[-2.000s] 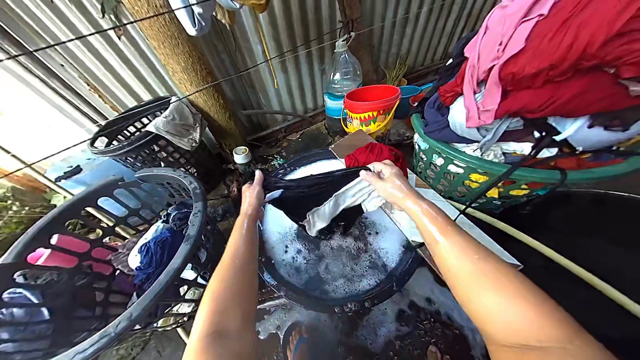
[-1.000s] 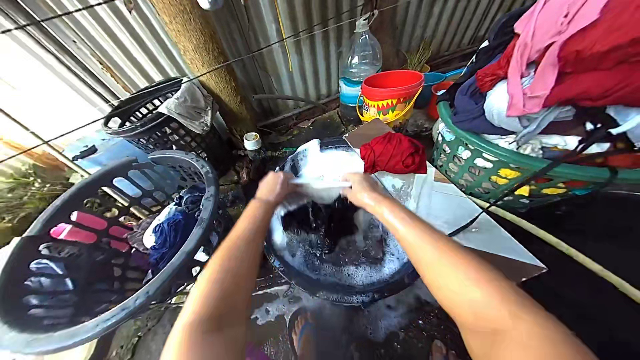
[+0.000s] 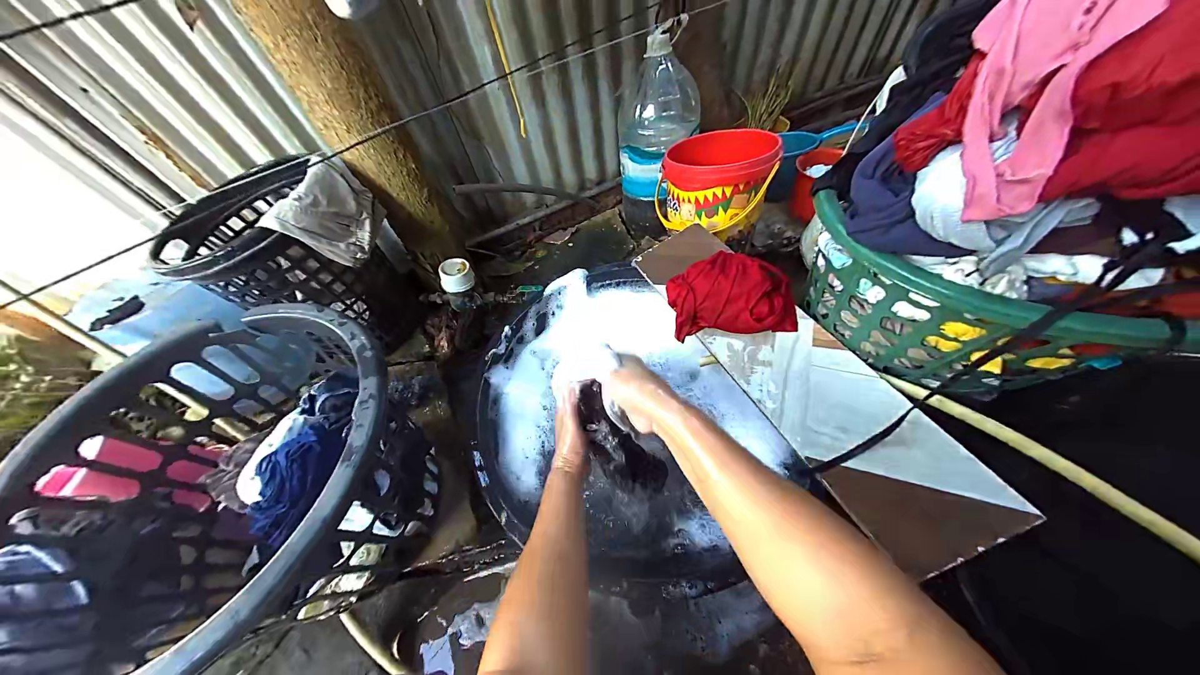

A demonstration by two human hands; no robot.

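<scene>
A round black basin (image 3: 497, 469) holds water and thick white suds (image 3: 609, 319). Both of my hands are over its middle, close together. My right hand (image 3: 637, 392) is closed on a wet, sudsy cloth (image 3: 586, 361), its fingers partly hidden by foam. My left hand (image 3: 570, 427) is upright against the same cloth, and suds hide its fingertips. Dark fabric (image 3: 637, 459) hangs or lies in the water under the hands. A bunched red cloth (image 3: 736, 295) rests on a board (image 3: 923, 497) at the basin's right edge.
Two dark plastic laundry baskets, the near one (image 3: 370, 403) and the far one (image 3: 281, 272), stand left. A green basket (image 3: 937, 300) heaped with clothes is at right. Behind the basin are a red bucket (image 3: 722, 178), a large plastic bottle (image 3: 661, 103) and a small white-lidded jar (image 3: 457, 277). Cords cross the view.
My hands were apart with dark and light cloth stretched between them; now they are close together in the suds. The view has shifted somewhat.
</scene>
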